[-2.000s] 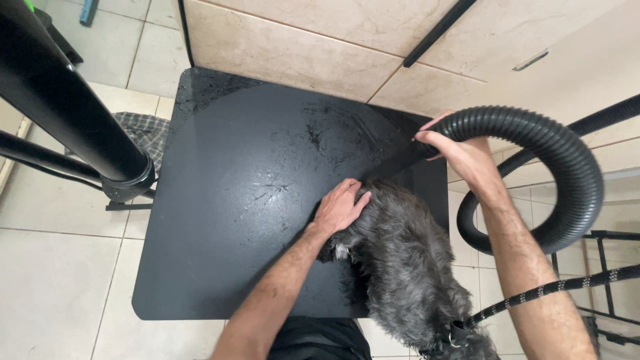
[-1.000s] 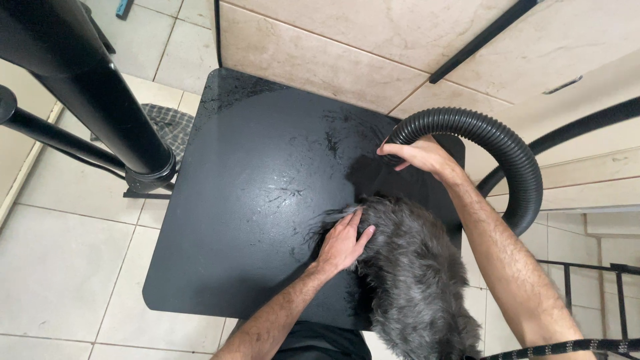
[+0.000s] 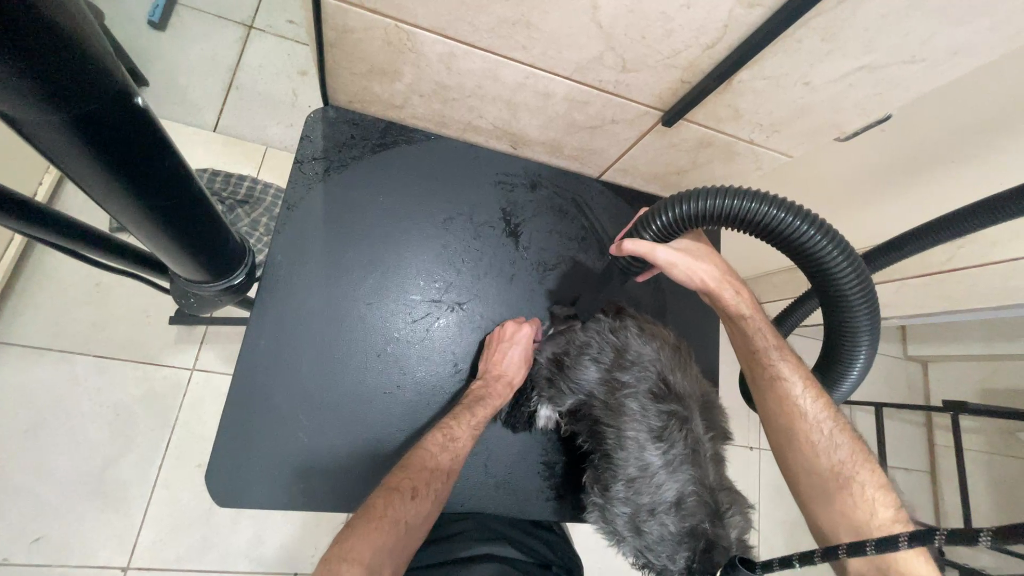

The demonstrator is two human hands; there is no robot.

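Observation:
A grey shaggy dog (image 3: 656,424) is at the right side of a black grooming table (image 3: 360,280) that has wet marks on it. My left hand (image 3: 509,352) is at the dog's left edge, its fingers curled against the fur; whether they grip any fur cannot be made out. Above the dog, my right hand (image 3: 676,260) grips the end of a black corrugated hose (image 3: 832,272), which points down at the coat. The hose loops out to the right. A patterned cord (image 3: 864,548) runs from the dog's lower end to the right.
A thick black post (image 3: 120,136) slants across the upper left. Behind it, a checked cloth (image 3: 244,204) lies on the tiled floor. The tiled wall (image 3: 496,88) borders the table's far edge. A black metal frame (image 3: 960,456) stands at the lower right.
My left hand, spread on the dog's fur a second ago, has curled its fingers at the fur's left edge. My right hand still holds the hose over the dog.

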